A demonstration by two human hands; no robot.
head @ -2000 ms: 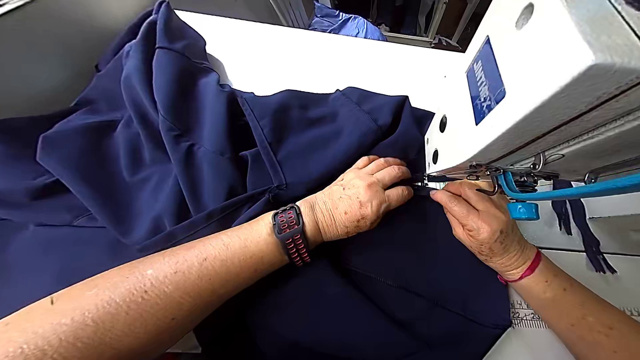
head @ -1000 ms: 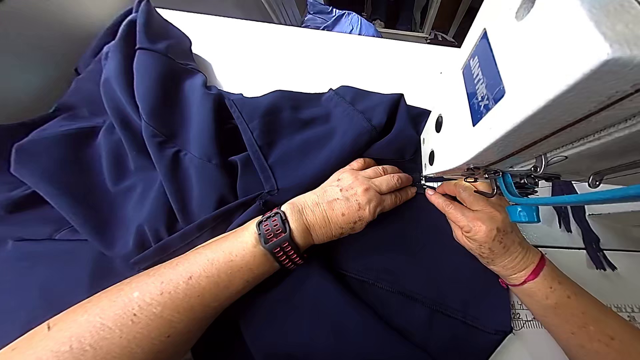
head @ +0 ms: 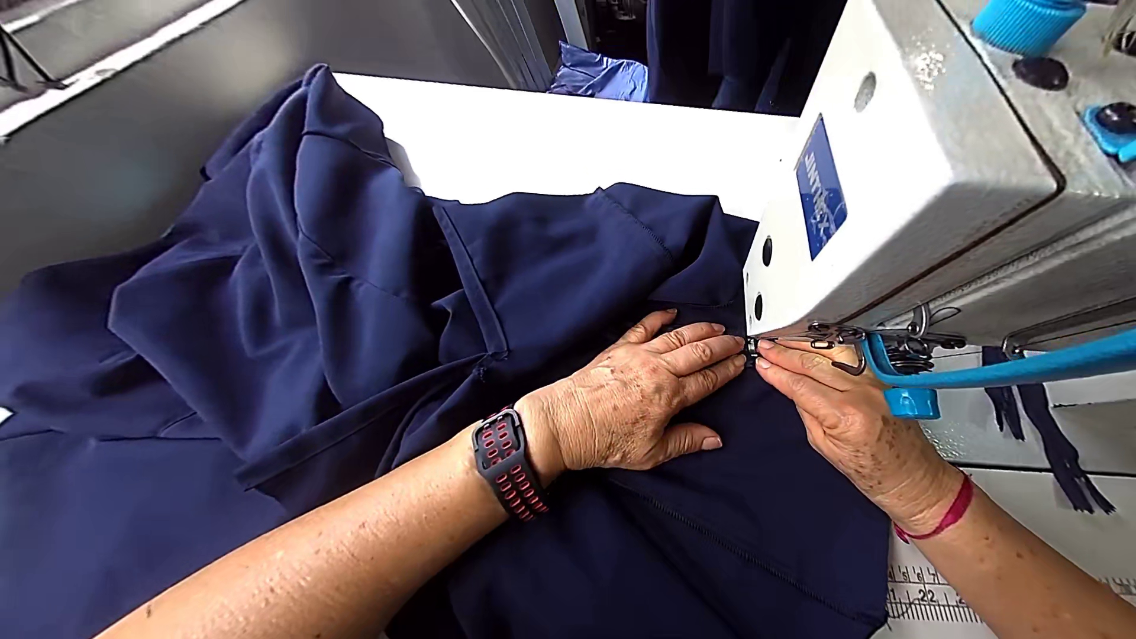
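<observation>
A navy blue garment lies in folds over the white sewing table, its right part under the head of a white Jintnex sewing machine. Palm down on the cloth, my left hand has its fingertips just left of the presser foot; it presses the fabric without gripping it. My right hand is on the other side of the foot, fingers together at the cloth's edge beside the needle area. Whether its fingers pinch the fabric cannot be seen. The needle itself is hidden.
A blue guard arm crosses above my right hand. Dark fabric strips hang at the right. A measuring tape runs along the table's near edge. Behind the white tabletop are a blue plastic bag and dark hanging cloth.
Both hands stay beside the presser foot. My left hand's thumb now shows spread on the cloth, where it was not visible earlier. The view has shifted somewhat.
</observation>
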